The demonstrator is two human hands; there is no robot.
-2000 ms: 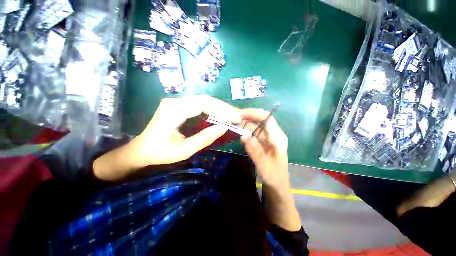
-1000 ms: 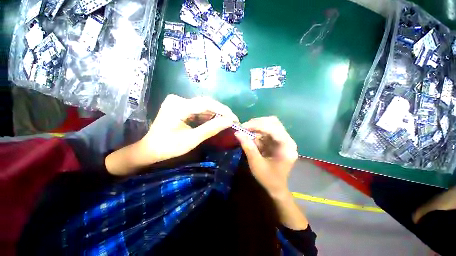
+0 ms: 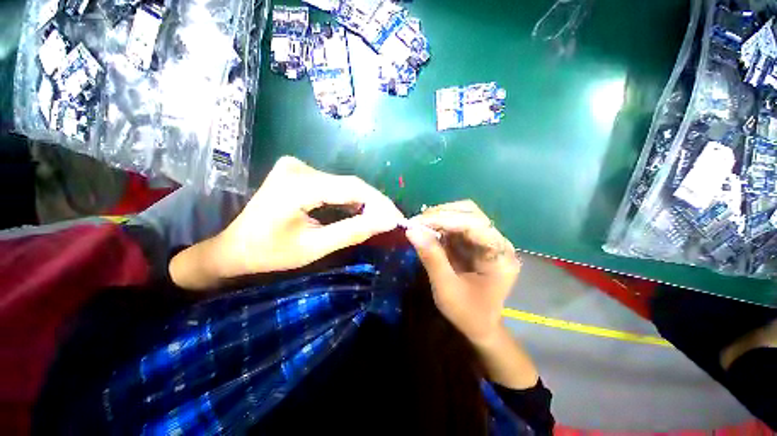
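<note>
My left hand and my right hand meet at the fingertips just in front of the green bench edge. A tiny pale bit of a circuit board shows between the fingertips; most of it is hidden by the fingers. Which hand bears it is hard to tell. Tweezers cannot be made out clearly. One loose circuit board, blue and silver-white, lies flat on the green bench top beyond my hands. A heap of similar boards lies further left.
A clear crinkled bag of boards lies at the left. Another bag of boards lies at the right edge. A thin wire loop lies at the back. Another person's arm shows at the lower right. A yellow floor line runs below the bench.
The hands have closed together at the fingertips, and the board between them shows less than before. The dark tweezers seen earlier at my right hand no longer show clearly. The view has shifted slightly.
</note>
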